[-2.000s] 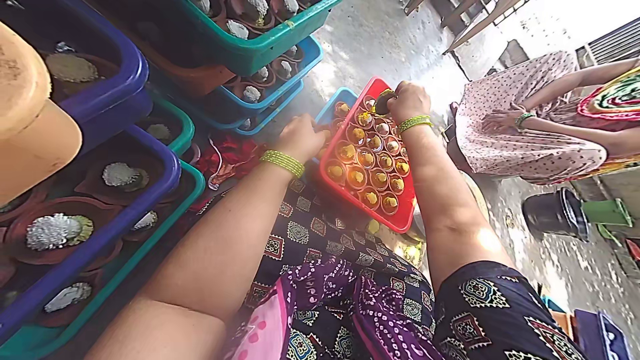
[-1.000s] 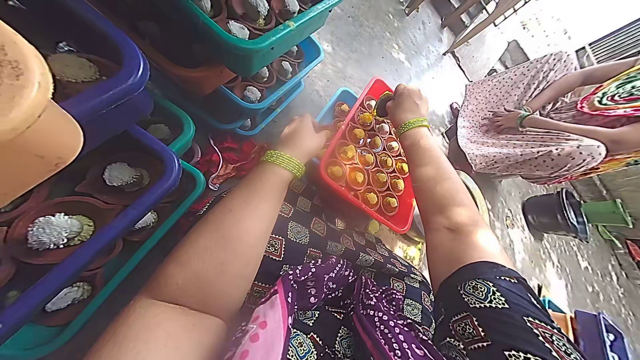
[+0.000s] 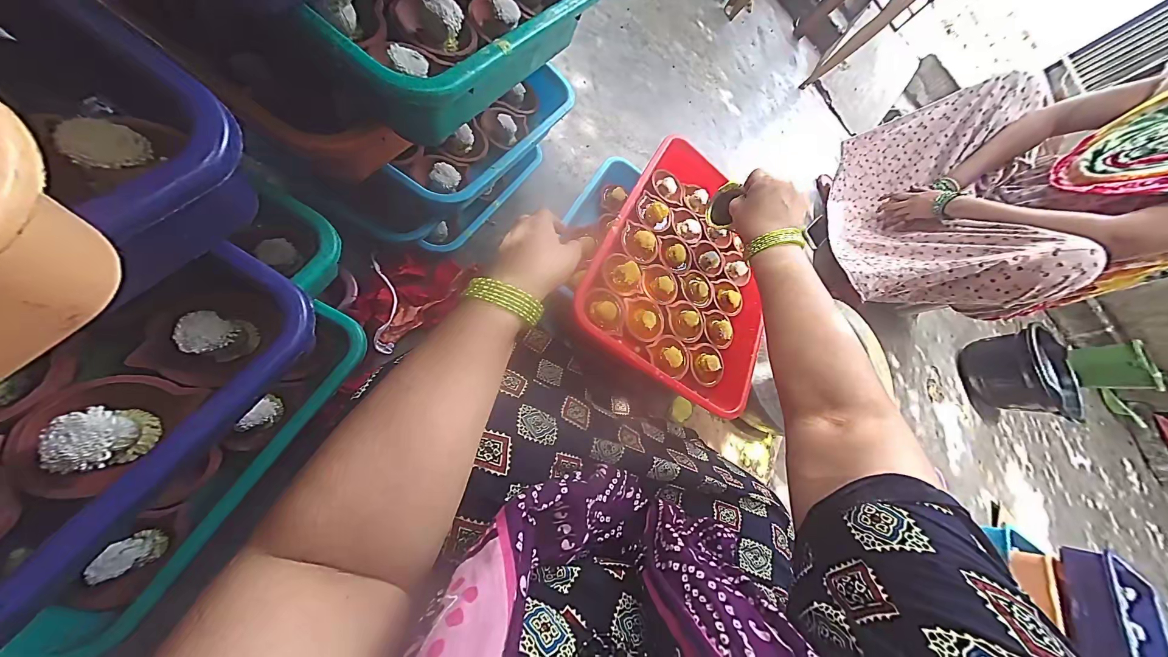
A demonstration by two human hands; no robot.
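Note:
A red plastic tray (image 3: 744, 374) lies tilted in front of my lap, holding rows of small clay cups (image 3: 671, 358) with yellow or whitish mounds in them. My right hand (image 3: 768, 205) is over the tray's upper right edge, its fingers closed around a small dark round object (image 3: 724, 205) above the cups. My left hand (image 3: 540, 251) is at the tray's left side, over the rim of a blue tray (image 3: 610, 172) that sits partly beneath the red one and holds more cups. Its fingertips are partly hidden, so its hold is unclear.
Stacked green (image 3: 447, 91), blue and purple (image 3: 274, 301) crates of larger clay cups with white tufts stand at left, by an orange plastic container (image 3: 55, 265). A seated person (image 3: 958, 201) is at right, near a black bucket (image 3: 1017, 370). More crates (image 3: 1104, 593) stand lower right.
My right hand, with the dark round object, has shifted slightly downward along the red tray's right side. My left hand and the tray have stayed about where they were.

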